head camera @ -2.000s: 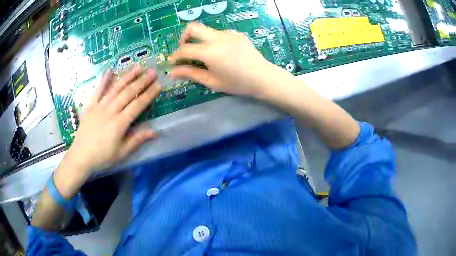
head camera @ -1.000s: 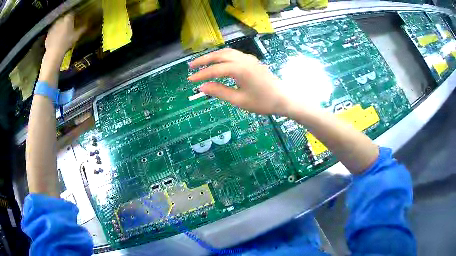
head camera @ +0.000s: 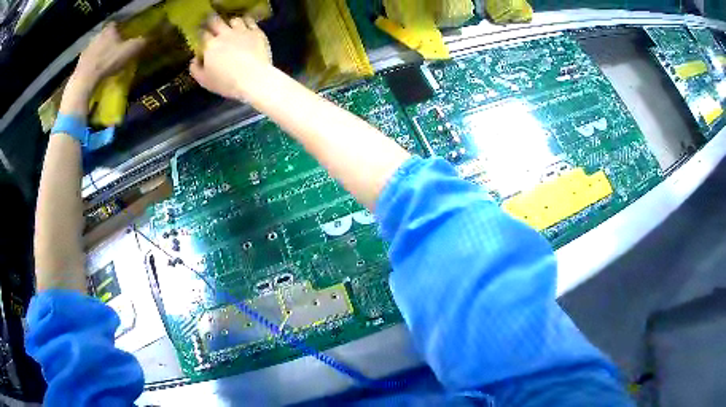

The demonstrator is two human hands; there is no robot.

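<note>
My left hand [head camera: 103, 56] is at the top left, fingers bent beside yellow insulating sheets [head camera: 115, 95]; its grip is unclear. My right hand [head camera: 231, 56] reaches across the board, its fingers closed on a yellow sheet [head camera: 187, 16] at the top; the fingertips are partly hidden. Below lies a green circuit board [head camera: 239, 183], partly covered by my right arm. A greyish, yellow-edged sheet [head camera: 318, 306] lies flat near its front edge, with small holes in it.
A second green board [head camera: 557, 95] to the right bears a yellow sheet [head camera: 561, 195]. More yellow sheets [head camera: 334, 40] hang along the back. The metal conveyor rail [head camera: 605, 246] runs in front. A coiled blue cord [head camera: 318, 362] crosses the near board. More boards [head camera: 677, 48] show far right.
My right hand has moved from above the board up and left to the yellow sheets. My left hand stays near them. The hanging sheet has shifted up, and the cord now crosses more of the board.
</note>
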